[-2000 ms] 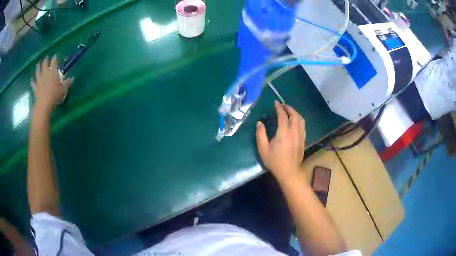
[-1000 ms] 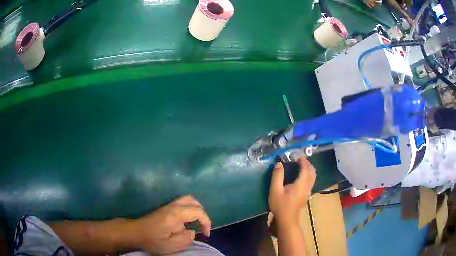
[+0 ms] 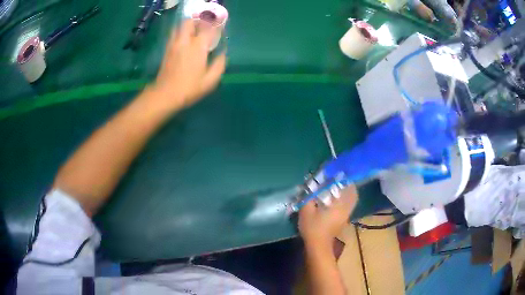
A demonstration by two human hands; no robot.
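My left hand [image 3: 187, 72] is at the upper middle, its fingertips at a white appliance barrel with a pinkish ring [image 3: 212, 17]. The fingers overlap the barrel; blur hides whether they grip it. My right hand [image 3: 329, 214] is at the metal nose [image 3: 322, 190] of the blue screwdriver [image 3: 391, 138], partly behind it. Whether the fingers close on the nose cannot be told. The screwdriver lies slanted, its nose pointing down-left over the dark-green belt [image 3: 201, 150].
Other white barrels stand at the far left [image 3: 32, 60] and upper right [image 3: 358, 40]. A black handle [image 3: 144, 23] lies at the top. A thin rod with a green end [image 3: 327, 132] lies near the screwdriver. The grey-white screw feeder [image 3: 397, 86] is right, above a carton [image 3: 380, 259].
My left hand has moved from the belt's near edge up and away to the middle barrel. My right hand and the screwdriver nose have shifted slightly down and left.
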